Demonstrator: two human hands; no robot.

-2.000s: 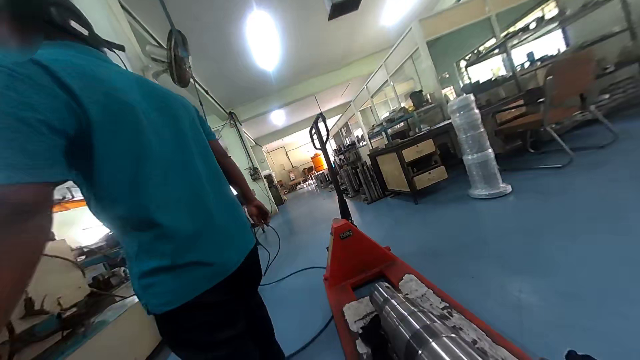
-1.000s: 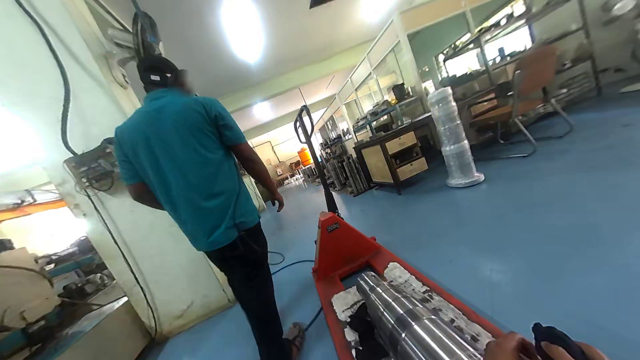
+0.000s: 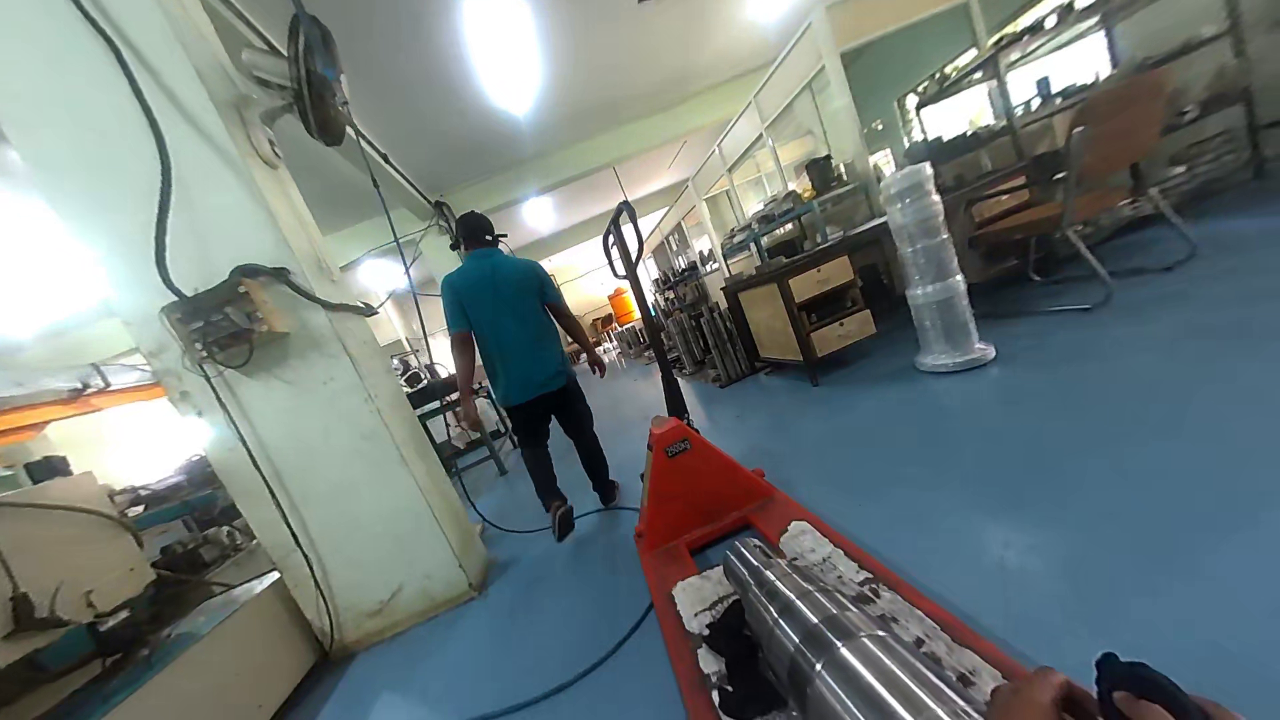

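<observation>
Two hands show partly at the bottom right edge. My left hand (image 3: pixel 1040 694) is by the near end of a shiny stepped metal shaft (image 3: pixel 835 640); whether it touches the shaft cannot be told. Just right of it, my right hand (image 3: pixel 1150 706) has its fingers around a black object (image 3: pixel 1145 682), perhaps cloth. The shaft lies lengthwise on a red pallet truck (image 3: pixel 700 485), between white, dark-stained padding (image 3: pixel 820 550) and a black cloth (image 3: pixel 735 660). The truck's black handle (image 3: pixel 650 310) stands up at its far end.
A person in a teal shirt (image 3: pixel 510 325) walks ahead, left of the truck. A dark hose (image 3: pixel 590 668) crosses the blue floor. A pillar (image 3: pixel 370 500) and machinery stand left. Right are a plastic-wrapped column (image 3: pixel 940 280), a wooden desk (image 3: pixel 765 318) and a chair (image 3: pixel 1115 165).
The person in teal has walked away, from close by on the left to beyond the pillar. The hands, out of view two seconds ago, show at the bottom right in the later frames.
</observation>
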